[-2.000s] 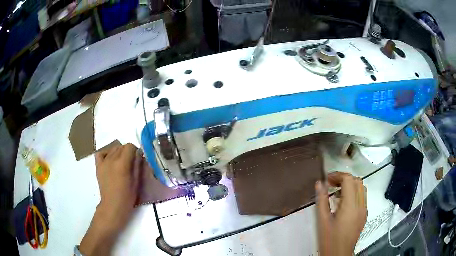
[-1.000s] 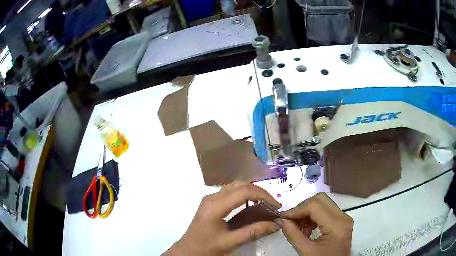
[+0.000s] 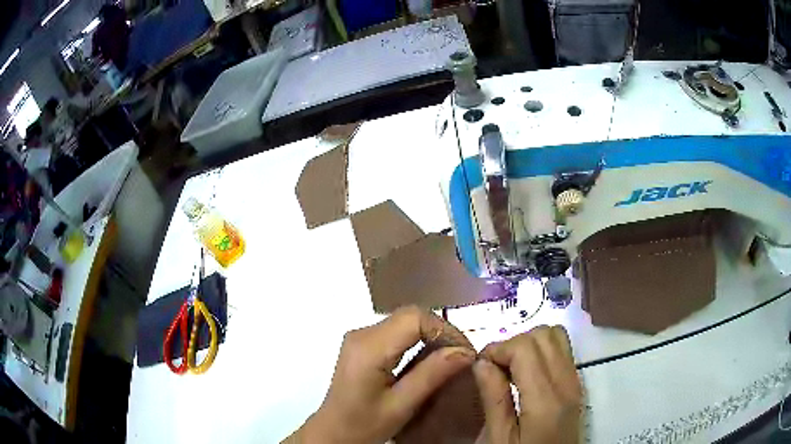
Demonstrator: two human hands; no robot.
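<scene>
My left hand [image 3: 390, 373] and my right hand [image 3: 533, 381] pinch the top edge of a brown pocket piece [image 3: 447, 412] between them, in front of the sewing machine. Fingers hide much of that edge. A chain of brown pieces [image 3: 416, 273] lies left of the needle, its right end at the presser foot [image 3: 512, 293]. The chain runs back to another brown piece [image 3: 323, 189]. A neat stack of brown pocket pieces [image 3: 650, 277] lies under the machine arm, with a stitch line near its top.
The white JACK sewing machine [image 3: 555, 113] spans the right. Scissors [image 3: 192, 334] lie on a dark cloth [image 3: 156, 325] at left, below a small bottle [image 3: 217, 234]. A pale bin [image 3: 230, 108] and another table [image 3: 91, 286] stand beyond the white table.
Since two seconds ago, my right hand has left the stack and my left hand the chain; they met at the held piece. Since one second ago, the held piece hangs more open below my fingers.
</scene>
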